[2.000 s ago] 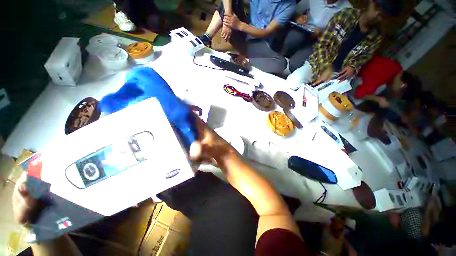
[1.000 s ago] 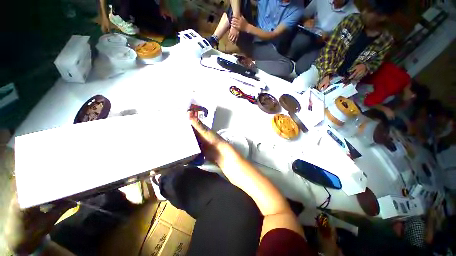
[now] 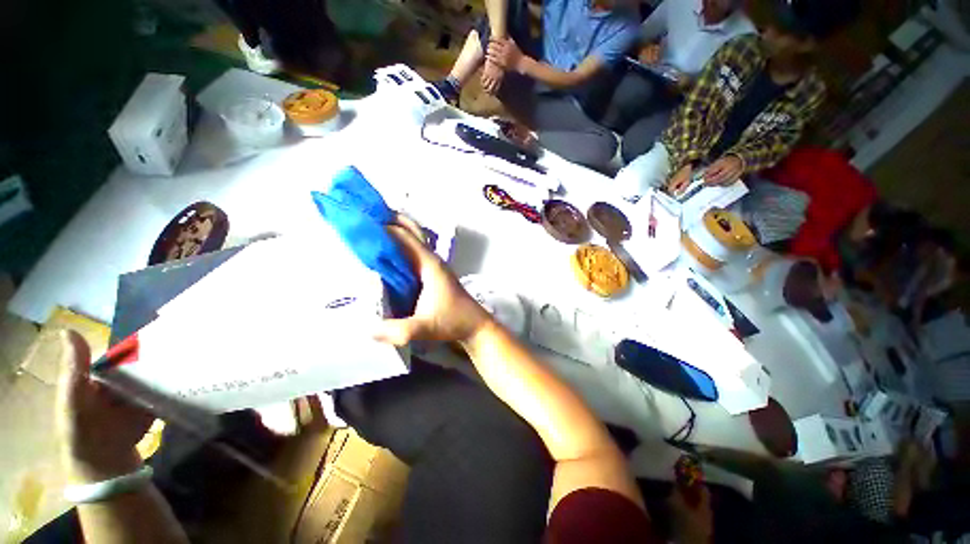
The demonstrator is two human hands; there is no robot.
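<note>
A white carton (image 3: 250, 319) with a dark grey and red end is held tilted above my lap at the table's near edge. My right hand (image 3: 436, 298) holds a crumpled blue cloth (image 3: 367, 228) and grips the carton's right end, thumb on the near side. My left hand (image 3: 96, 414), with a white band at the wrist, is at the carton's left end, supporting its lower corner; its fingers are partly blurred. The carton's underside is hidden.
On the white table (image 3: 96, 228) are a dark round bowl (image 3: 189, 234), a white box (image 3: 151, 125), orange round tubs (image 3: 601, 270), brown dishes (image 3: 566, 221), a red-black cable (image 3: 513, 203) and a glossy black device (image 3: 665, 369). People sit along the far side. A cardboard box (image 3: 346, 489) is below.
The carton has turned from its plain white face to a face with small print, its grey and red end now showing. The blue cloth has come into view above it in my right hand.
</note>
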